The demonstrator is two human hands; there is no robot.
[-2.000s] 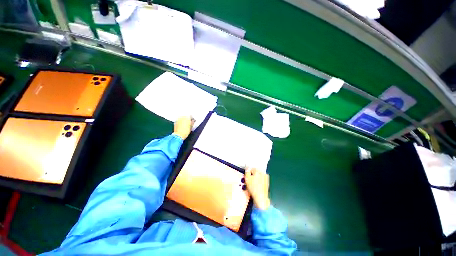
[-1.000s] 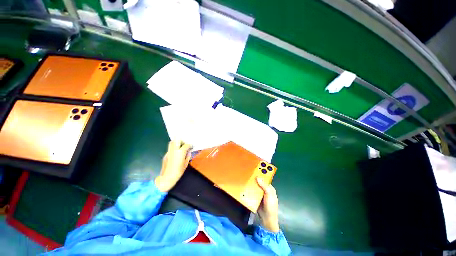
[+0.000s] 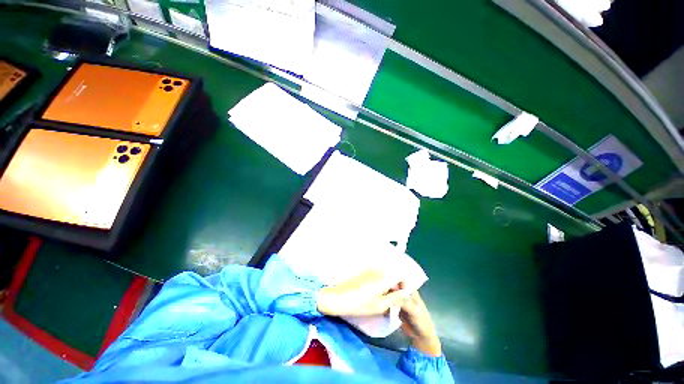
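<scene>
A white sleeve (image 3: 330, 244) lies over the near pocket of the black tray (image 3: 283, 231) in front of me; no orange shows there. My left hand (image 3: 361, 294) reaches across it, its fingers on the sleeve's right end. My right hand (image 3: 416, 319) grips the same end, and the fingertips of both hands meet. A white-covered rectangle (image 3: 367, 196) fills the tray's far pocket. Whether the orange tablet is fully inside the near sleeve is hidden by the sheet and my hands.
A stack of trays at left shows two orange tablets (image 3: 112, 97). White sheets (image 3: 286, 127) lie behind the tray. A crumpled white scrap (image 3: 427, 175) lies near the back rail. A black stack (image 3: 592, 300) with white rectangles stands at right. Papers (image 3: 262, 34) hang behind.
The orange tablet, lifted in my right hand a second ago, no longer shows; white sleeve covers that place. My left hand has moved right to meet my right hand.
</scene>
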